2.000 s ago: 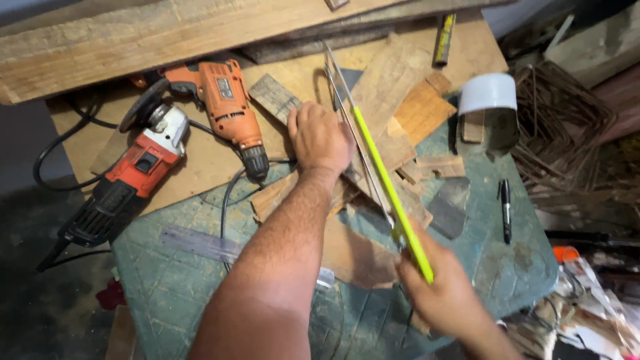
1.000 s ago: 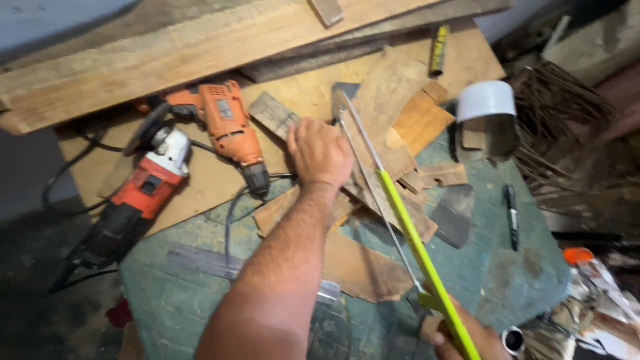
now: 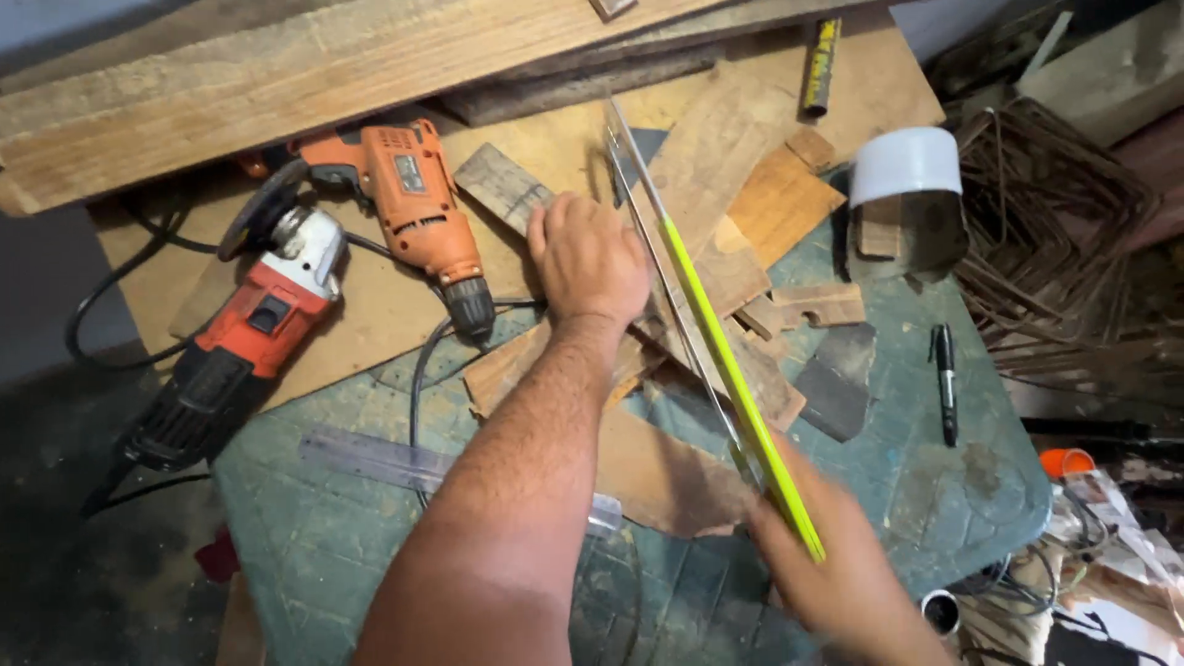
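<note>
My left hand [image 3: 592,259] presses down on a grey-brown wooden strip [image 3: 504,190], its fingers bent over the wood. In my right hand [image 3: 814,546], slightly blurred, is the handle of a hacksaw [image 3: 721,356] with a yellow-green frame. The saw runs diagonally just right of my left hand, its thin blade over the strip; whether the teeth touch the wood cannot be told. Under and around the strip lie wood offcuts, among them an orange-brown piece [image 3: 786,208] and a thin brown sheet [image 3: 680,476].
An orange drill [image 3: 412,199] and an angle grinder [image 3: 250,342] with cords lie at the left. Thick planks [image 3: 277,88] span the back. A clear ruler [image 3: 379,458], a black marker [image 3: 944,384], dark sandpaper [image 3: 840,384] and a white cylindrical piece [image 3: 906,166] rest on the green table [image 3: 925,499].
The right hand with the hacksaw has moved forward, up toward the wood, since one second ago, when it was drawn back nearer me. My left hand stays on the strip.
</note>
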